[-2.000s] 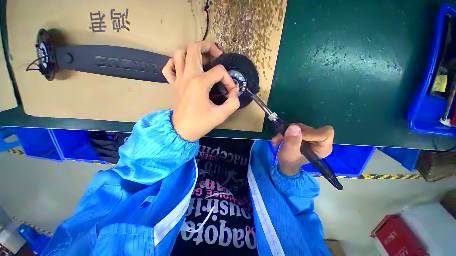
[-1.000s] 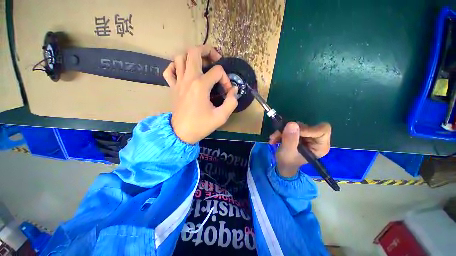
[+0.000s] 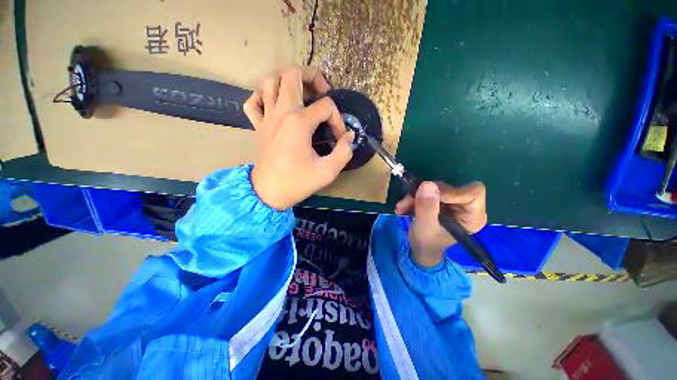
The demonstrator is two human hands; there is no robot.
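A black headphone headband (image 3: 174, 95) with raised lettering lies across the tan cardboard sheet (image 3: 148, 152). Its far ear cup (image 3: 82, 82), with thin wires curling out, is at the left. My left hand (image 3: 297, 137) is over the near ear cup (image 3: 364, 111), thumb and index fingertips pinched at its pale centre; a short lead seems to be between them, mostly hidden. My right hand (image 3: 445, 215) holds a soldering iron (image 3: 468, 243) by its black handle. The iron's silver tip touches or nearly touches the cup's centre beside my left fingertips.
Glittery small bits (image 3: 371, 44) are scattered over the cardboard behind the near cup, beside a thin black cord (image 3: 312, 33). A blue tray (image 3: 620, 174) with tools stands on the green bench (image 3: 512, 111) at the right. Blue bins (image 3: 122, 211) hang below the bench edge.
The headband and cardboard appear slightly further right and lower in view. Both hands keep nearly the same pose at the near cup, with the iron's tip still at its centre.
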